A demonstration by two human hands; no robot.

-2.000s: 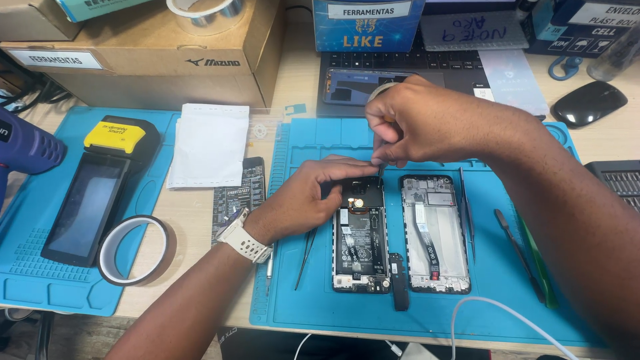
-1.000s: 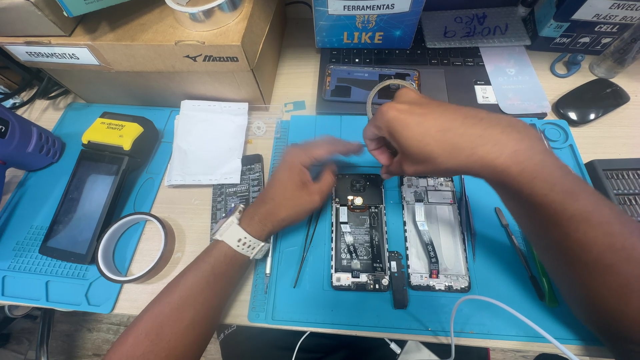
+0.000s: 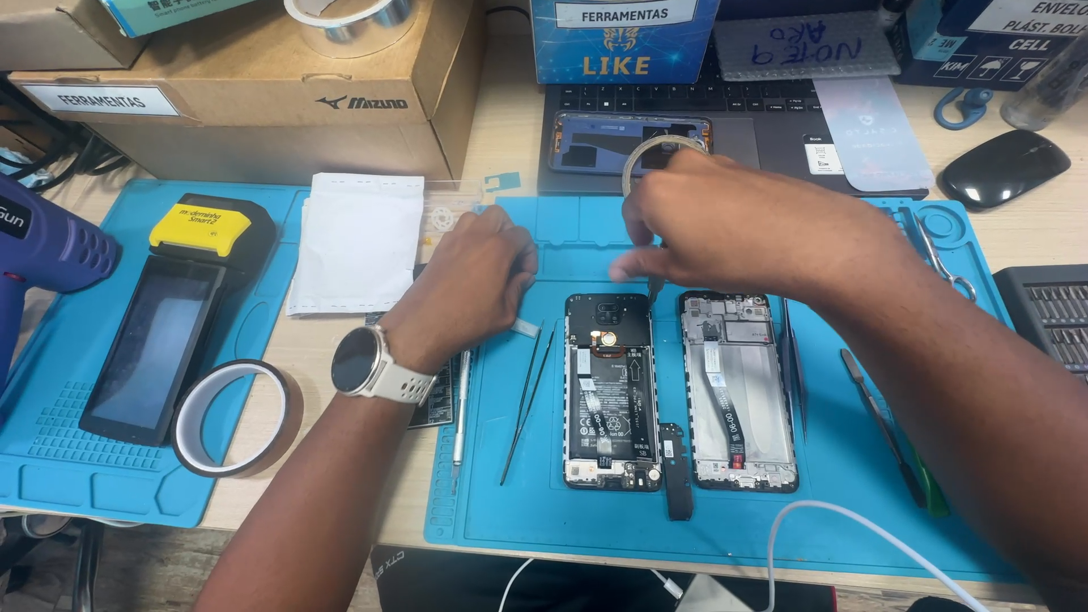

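An opened smartphone with its battery and camera cover (image 3: 608, 391) lies on a blue silicone work mat (image 3: 544, 527). Right of it is a second phone frame (image 3: 752, 399) with a flex cable; a black plastic phone part (image 3: 677, 476) lies between their lower ends. My right hand (image 3: 697, 225) is above the first phone's top right corner, its fingers around a slim tool, mostly hidden, whose tip (image 3: 653, 293) is at that corner. My left hand (image 3: 489, 272) is over the mat's left part, fingers curled near a small translucent strip (image 3: 526, 327); whether it holds anything is unclear. Tweezers (image 3: 525, 408) lie below.
A laptop (image 3: 765, 127) with a phone frame (image 3: 586, 140) on it stands behind. At left are a payment terminal (image 3: 161, 331), a tape roll (image 3: 234, 416) and a white packet (image 3: 357, 242). At right lie a pry tool (image 3: 880, 425), a mouse (image 3: 1005, 168), a bit case (image 3: 1054, 314) and a white cable (image 3: 850, 510).
My left hand has left the top of the first phone, where it rested two seconds ago, and moved left. My right hand stays above that phone.
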